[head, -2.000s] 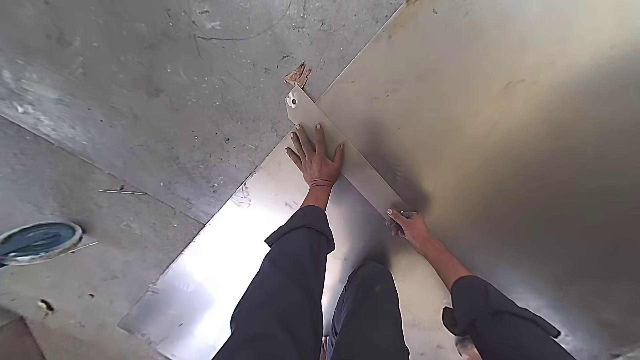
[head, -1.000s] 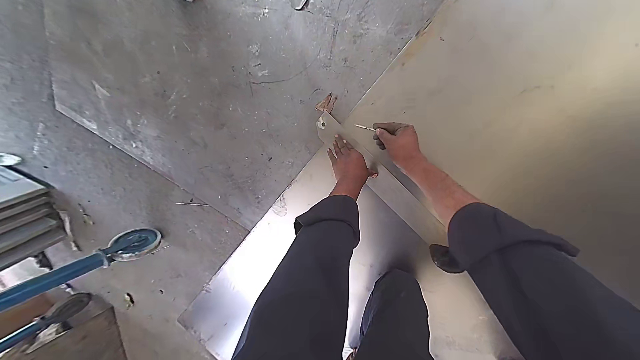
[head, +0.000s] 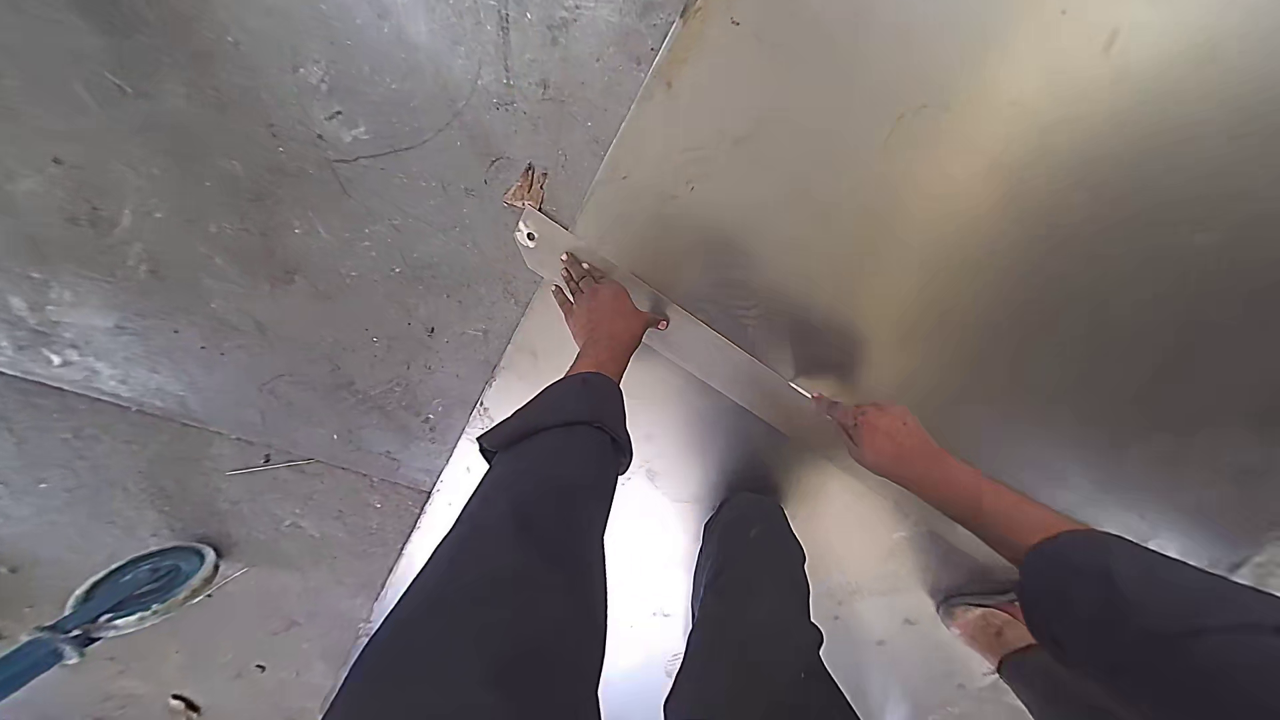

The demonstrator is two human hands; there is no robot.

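A flat metal straightedge [head: 715, 362] with a hole near its upper left end lies diagonally on a large shiny sheet of metal [head: 800, 150]. My left hand [head: 605, 315] presses flat on the straightedge near that end, fingers spread. In my right hand [head: 880, 435] is a thin, pale-tipped scribing tool [head: 800, 389], its tip against the upper edge of the straightedge, well down to the right of my left hand. The fingers hide most of the tool.
A scrap of brown material [head: 526, 187] lies just past the straightedge's end. At the lower left is a blue object with a round end [head: 145, 588]. A thin stick [head: 270, 467] lies on the grey floor [head: 250, 250]. My foot [head: 990, 628] rests at the lower right.
My right hand was near my left hand one second ago with the thin tool; it is now farther down the straightedge toward the lower right. My left hand still presses near the upper end.
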